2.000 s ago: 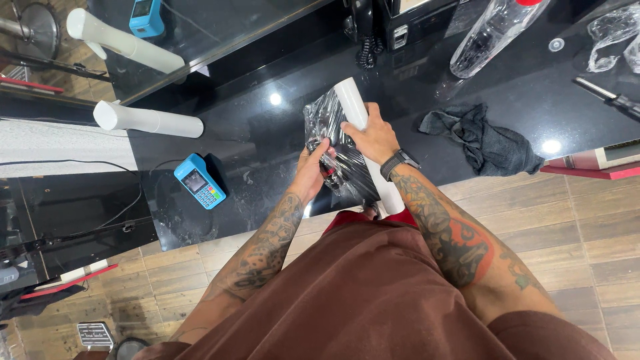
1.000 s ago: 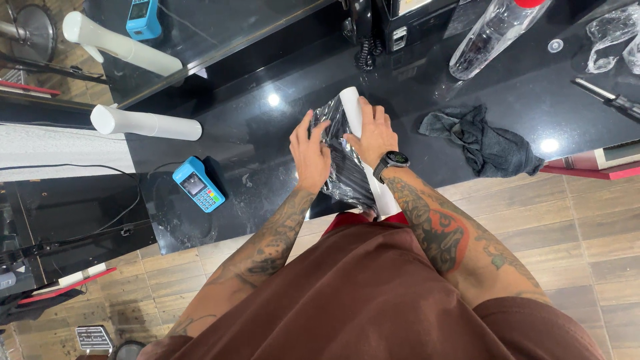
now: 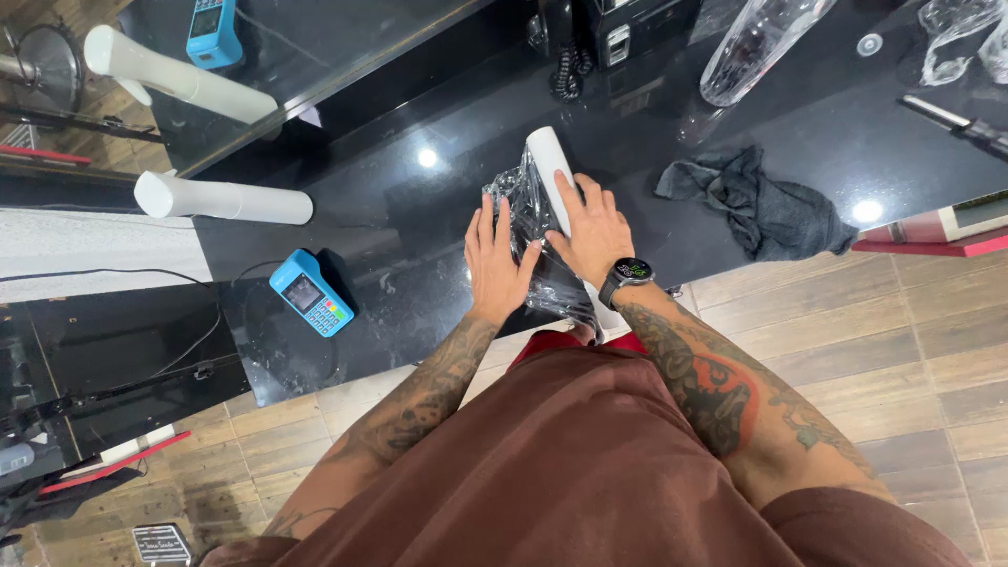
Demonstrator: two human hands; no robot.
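Note:
A white roll [image 3: 549, 169] of clear plastic film lies on the glossy black counter in front of me, its lower end over the counter's edge. Some film [image 3: 524, 213] is drawn off to the roll's left and lies crumpled. My left hand [image 3: 502, 264] rests palm down at the left side of this film, fingers extended and slightly apart. Across the roll lies my right hand [image 3: 592, 236], fingers spread on and beside it, with a black watch [image 3: 628, 272] on that wrist. Whether anything sits beneath the film cannot be told.
A blue card terminal [image 3: 313, 293] and a white spray bottle [image 3: 236, 201] are on the left, beside a mirror [image 3: 315, 55]. On the right lie a dark cloth [image 3: 760, 206], a clear plastic bottle [image 3: 756, 51] and a black-handled tool [image 3: 957, 122]. A coiled black cord [image 3: 568, 77] is at the back.
Two seconds ago my left fingers were bent at the film and my right hand was around the roll. Both hands have since flattened out, and the left lies a little farther left.

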